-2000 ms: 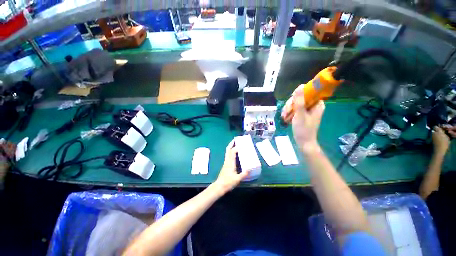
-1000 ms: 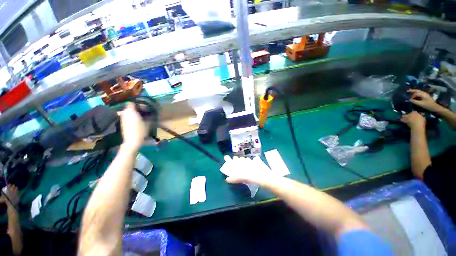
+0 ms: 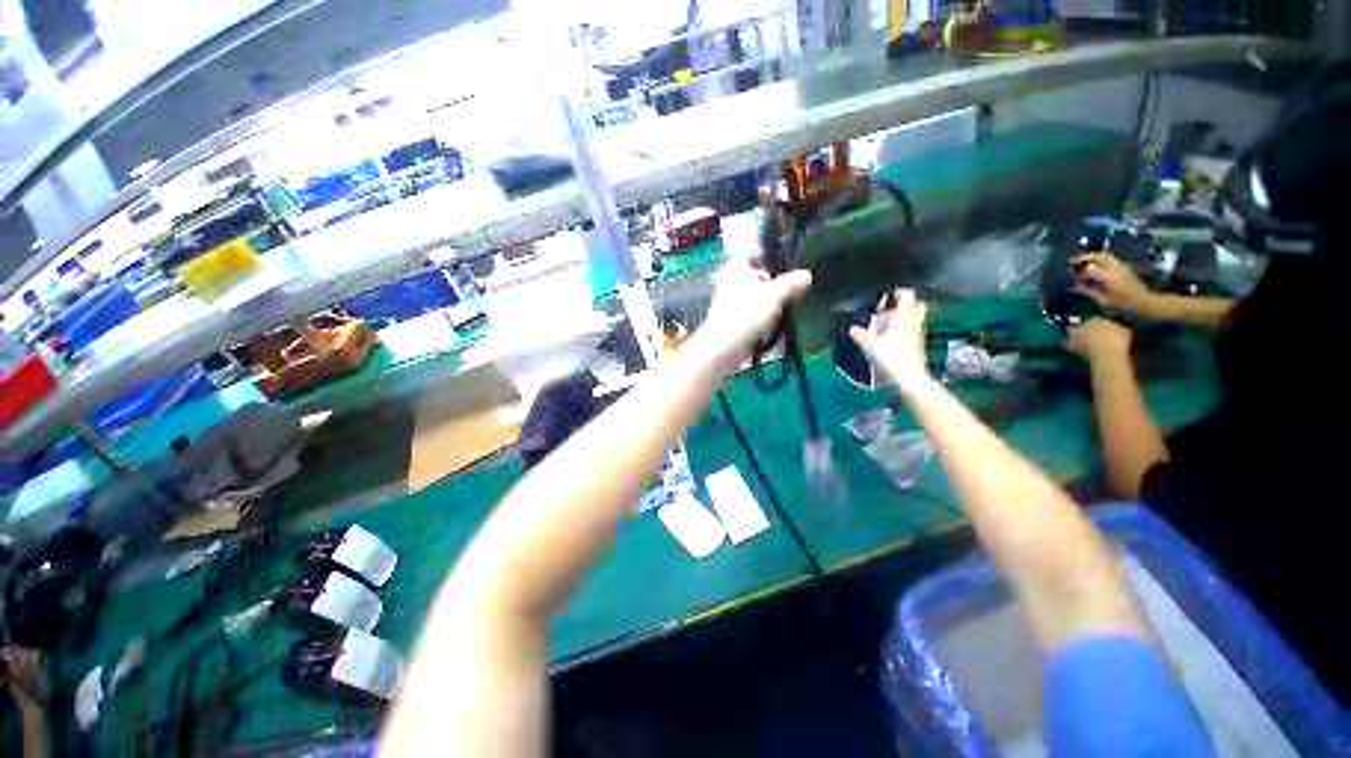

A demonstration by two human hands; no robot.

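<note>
My left hand [image 3: 763,301] is raised above the bench and holds a looped black cord [image 3: 776,363]; a clear-wrapped end [image 3: 819,465] hangs blurred below it. My right hand [image 3: 895,335] is to its right, fingers closed on a dark device housing [image 3: 855,353] with a pale edge. Two flat white covers [image 3: 736,504] lie side by side on the green mat. My left forearm hides most of the screw feeder.
Corded black-and-white units [image 3: 345,603] stand at the left. Clear plastic wraps [image 3: 898,453] lie at the right. A blue lined bin [image 3: 926,666] is below the bench edge. A coworker's hands [image 3: 1099,338] work at the right. A brown cardboard sheet [image 3: 462,425] lies behind.
The view has turned right. My left hand has carried the cord from the left over to the right. My right hand has moved from the feeder front to the right, with the housing.
</note>
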